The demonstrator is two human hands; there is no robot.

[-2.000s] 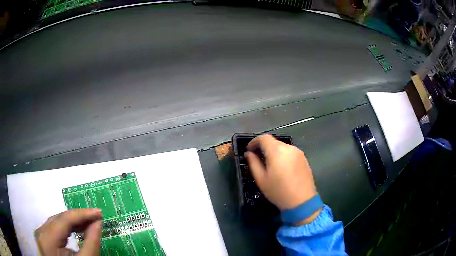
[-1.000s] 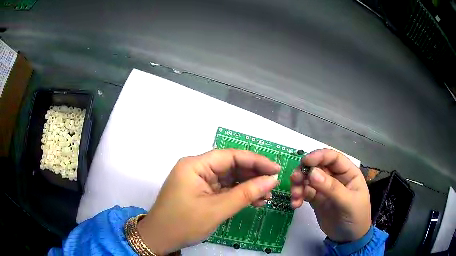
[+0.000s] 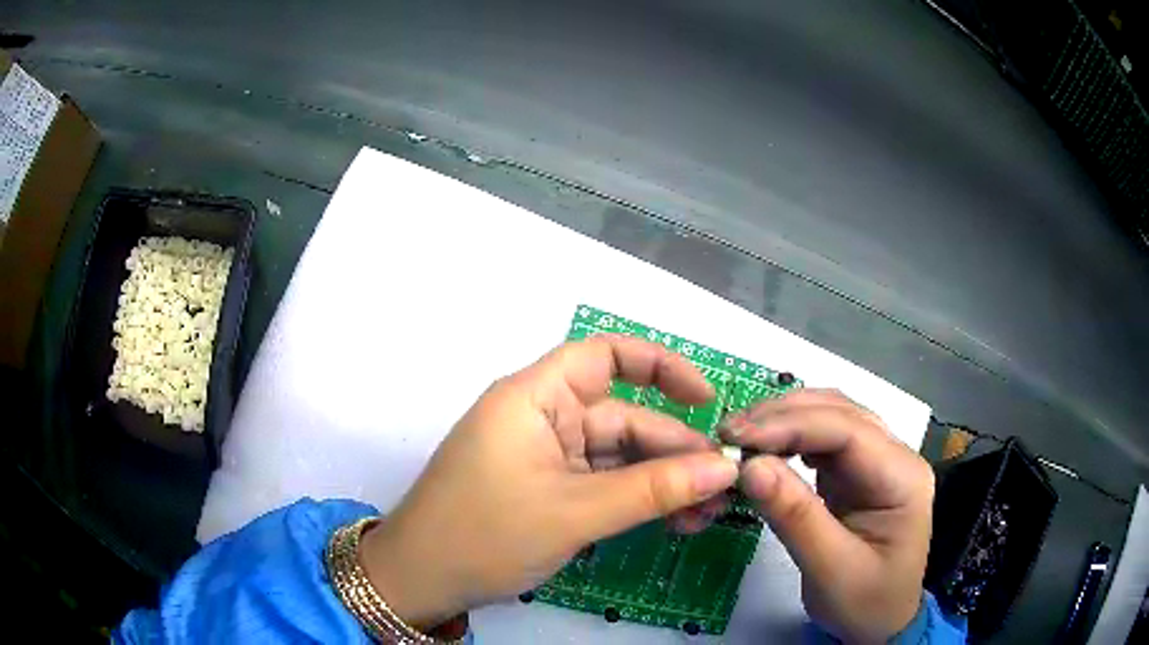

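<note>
My left hand (image 3: 573, 460) and my right hand (image 3: 832, 491) meet above the green circuit board panel (image 3: 687, 573). My left thumb and fingertip hold a tiny white spacer (image 3: 731, 454). My right thumb and index finger pinch a small dark component (image 3: 741, 464) against it, mostly hidden by the fingertips. The panel lies on the white work mat (image 3: 378, 315), partly covered by my hands. Small black round parts stand on its upper right corner and along its lower edge.
The black spacer bin (image 3: 233, 284) with off-white pieces stands at left, beside a brown carton (image 3: 57, 189). The black component bin (image 3: 1008, 536) is at right, with a dark slim object (image 3: 1089, 586) past it. The wide grey-green belt (image 3: 655, 139) runs behind.
The view has swung left from the component bin, then shifted slightly. My right hand has come from that bin to above the panel. The spacer and dark component have been brought together.
</note>
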